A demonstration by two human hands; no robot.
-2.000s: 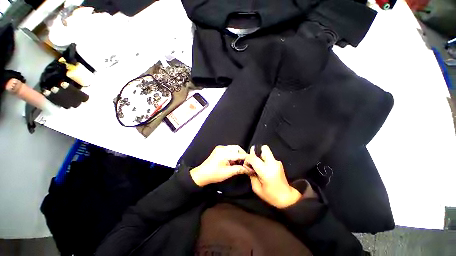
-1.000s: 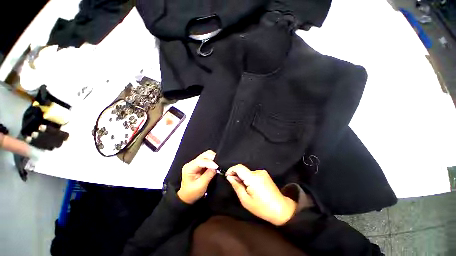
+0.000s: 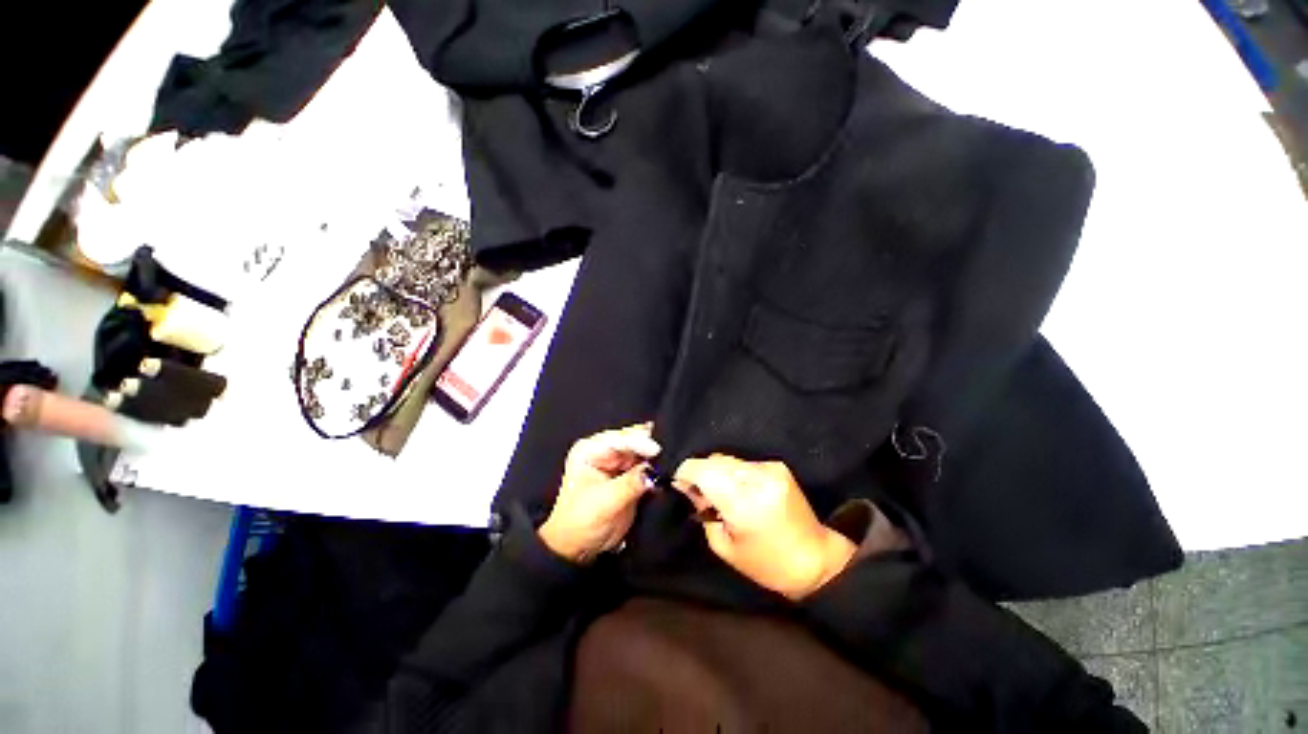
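A black jacket (image 3: 803, 273) lies on the white table with its front edge drawn towards me. My left hand (image 3: 603, 498) pinches the jacket's front edge near a small dark, shiny thing that looks like a button (image 3: 657, 479). My right hand (image 3: 760, 523) is just to the right, its thumb and fingertips close together at the same spot. Needle and thread cannot be made out. A pale squiggle of loose thread (image 3: 920, 446) lies on the jacket's right side.
An oval tray (image 3: 333, 390) with scattered buttons, a button pile (image 3: 428, 264) and a phone (image 3: 491, 359) lie on the left. Another black garment (image 3: 502, 158) with a metal hook (image 3: 593, 113) is beyond. A blurred person's hand (image 3: 65, 413) shows at far left. Dark garments fill a blue crate (image 3: 234, 566).
The view has shifted, moving the table things across the picture. My hands were close together at first, then slightly apart at the edge; now their fingertips are near each other again.
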